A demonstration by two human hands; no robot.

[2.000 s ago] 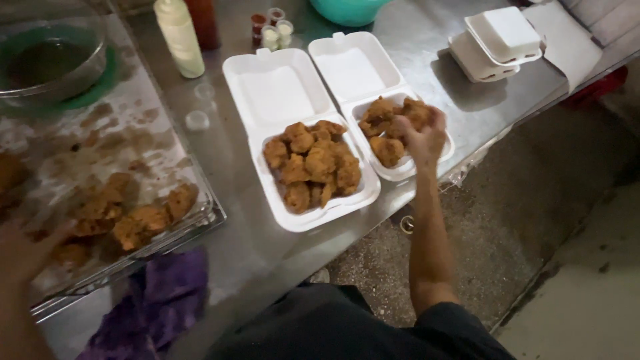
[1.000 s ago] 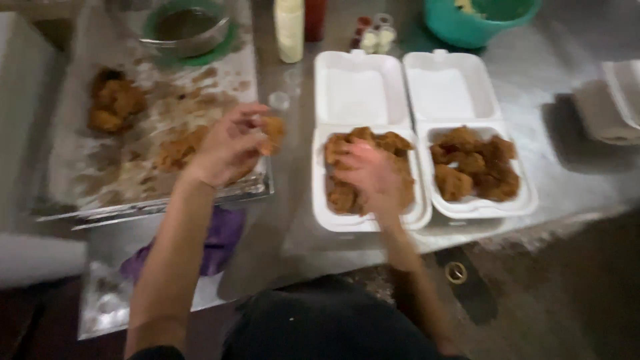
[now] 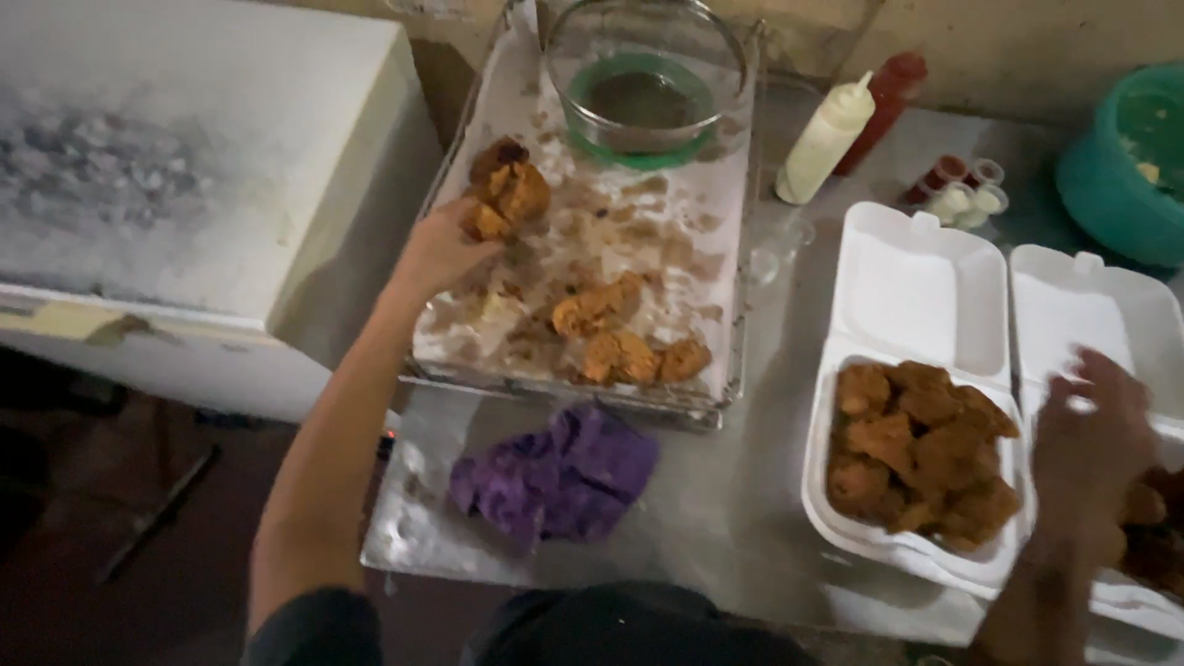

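My left hand (image 3: 449, 245) touches a piece of fried chicken (image 3: 509, 199) at the left side of a paper-lined tray (image 3: 666, 231); its fingertips are partly hidden behind the piece. More fried pieces (image 3: 620, 356) lie near the tray's front edge. To the right, a white foam container (image 3: 920, 296) stands with its lid up, its base full of fried chicken pieces (image 3: 916, 453). My right hand (image 3: 1096, 416), blurred, hovers over a second foam container (image 3: 1073, 305) beside it, with its fingers apart and nothing seen in them. Dark fried pieces (image 3: 1156, 527) show partly behind that hand.
A glass bowl (image 3: 647, 120) on a green base stands at the tray's back. Behind the containers are a cream squeeze bottle (image 3: 823, 143), a red bottle (image 3: 888, 106), small sauce cups (image 3: 967, 199) and a teal bowl (image 3: 1124, 176). A purple cloth (image 3: 564, 476) lies before the tray.
The view has swung left. My left hand has moved to the chicken at the tray's left side; the piece near it a second ago is no longer there. My right hand has left the first container's chicken.
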